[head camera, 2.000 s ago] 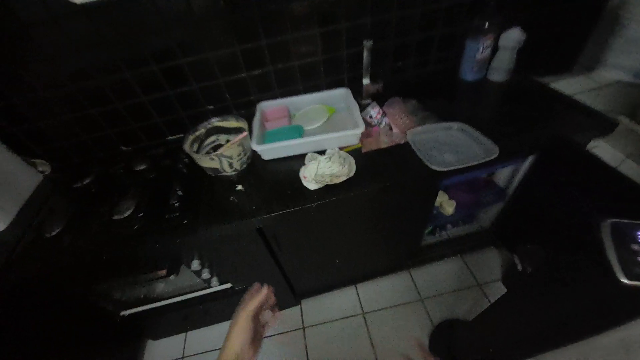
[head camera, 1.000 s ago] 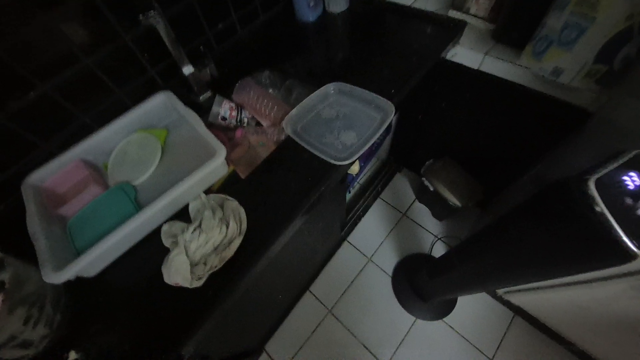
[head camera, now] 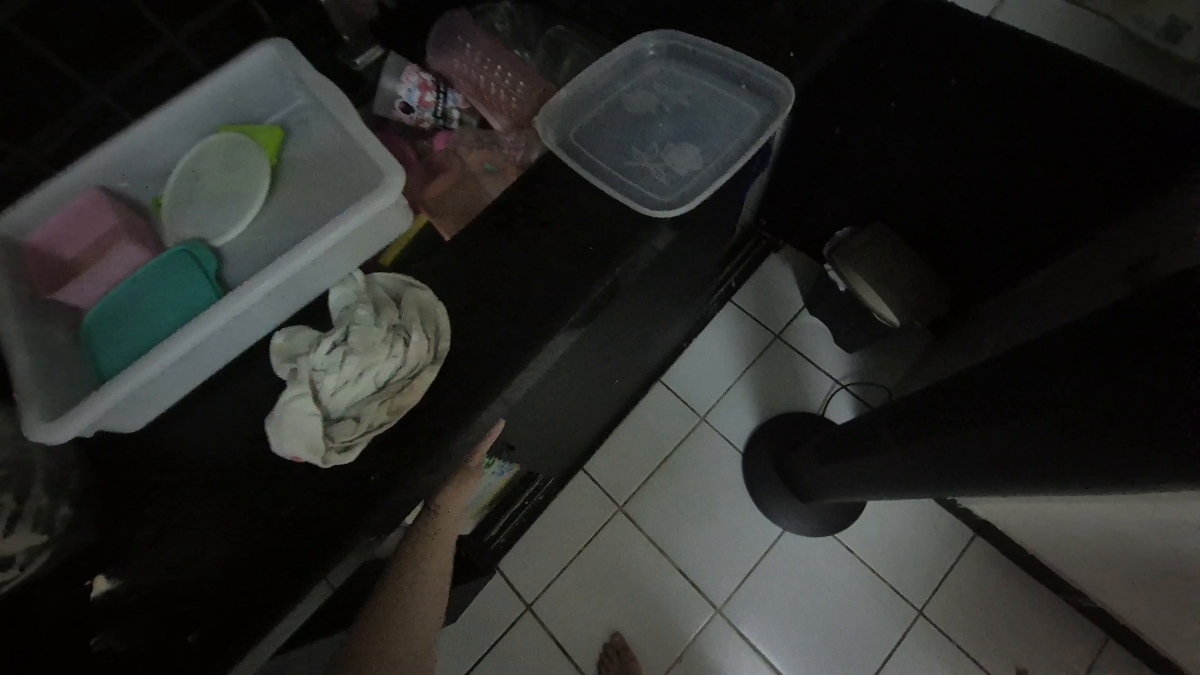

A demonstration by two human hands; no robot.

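Observation:
My left hand (head camera: 464,483) reaches from the bottom edge to the front of the dark counter, beside a narrow cabinet opening where something colourful shows. Its fingers are mostly hidden, so its grip cannot be told. My right hand is out of view. On the counter above my left hand lies a crumpled whitish cloth (head camera: 361,366). Behind it, a white plastic tub (head camera: 319,248) holds a teal lid (head camera: 155,305), a pink container (head camera: 94,244) and a round pale lid (head camera: 217,187) with bright green beneath. A clear, flower-patterned plastic lid (head camera: 667,122) rests at the counter's front edge.
Pink perforated plastic (head camera: 487,70), a printed cup (head camera: 422,94) and other pink items crowd behind the tub. A round black stand base (head camera: 802,473) and a dark bin-like container (head camera: 872,281) are on the white tiled floor (head camera: 628,581). A bare foot (head camera: 619,656) shows below.
My left hand, absent one second ago, is now at the cabinet front. The view has moved closer to the counter since two seconds ago. The cloth and tub remain on the counter.

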